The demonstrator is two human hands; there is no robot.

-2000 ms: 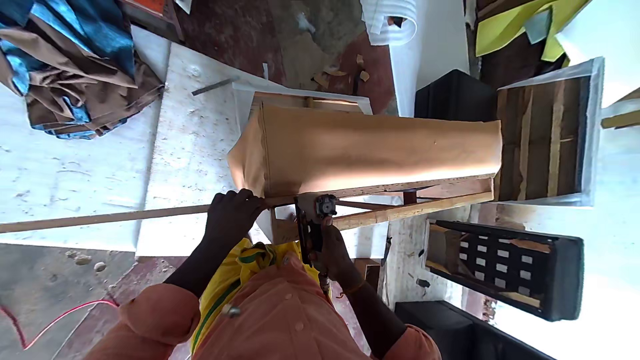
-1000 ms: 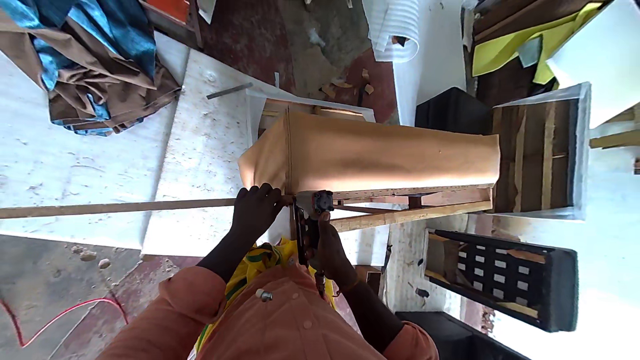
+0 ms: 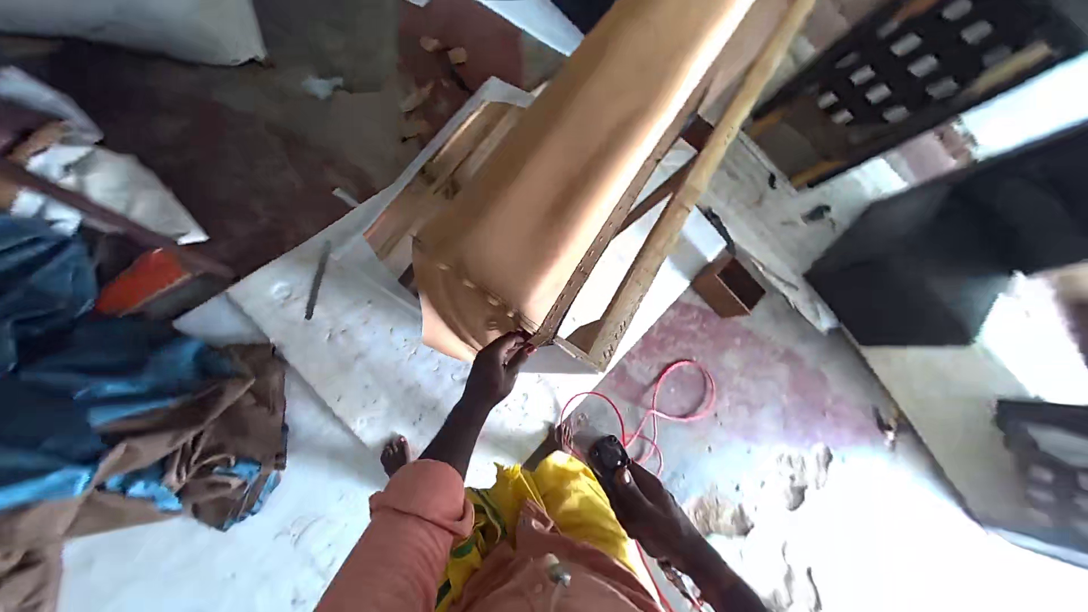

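Note:
A wooden furniture frame (image 3: 671, 212) is covered on one side with smooth tan upholstery material (image 3: 544, 187), with a line of staples or stitches along its edge. My left hand (image 3: 500, 365) pinches the material at the frame's near corner. Lower and to the right, apart from the frame, my right hand (image 3: 637, 497) grips a black tool (image 3: 609, 456), probably a staple gun; its lower part is hidden by the hand. A red air hose (image 3: 684, 416) loops on the floor beside it.
White boards (image 3: 340, 340) lie under the frame. Brown and blue fabric (image 3: 195, 433) is heaped at left. A small brown box (image 3: 728, 285) sits right of the frame, and black upholstered pieces (image 3: 952, 238) stand farther right. A dark strip (image 3: 318, 280) lies on the board.
My right hand has moved with the tool away from the frame's edge. The long wooden strip that stuck out left beside my left hand is out of view. The view has turned strongly.

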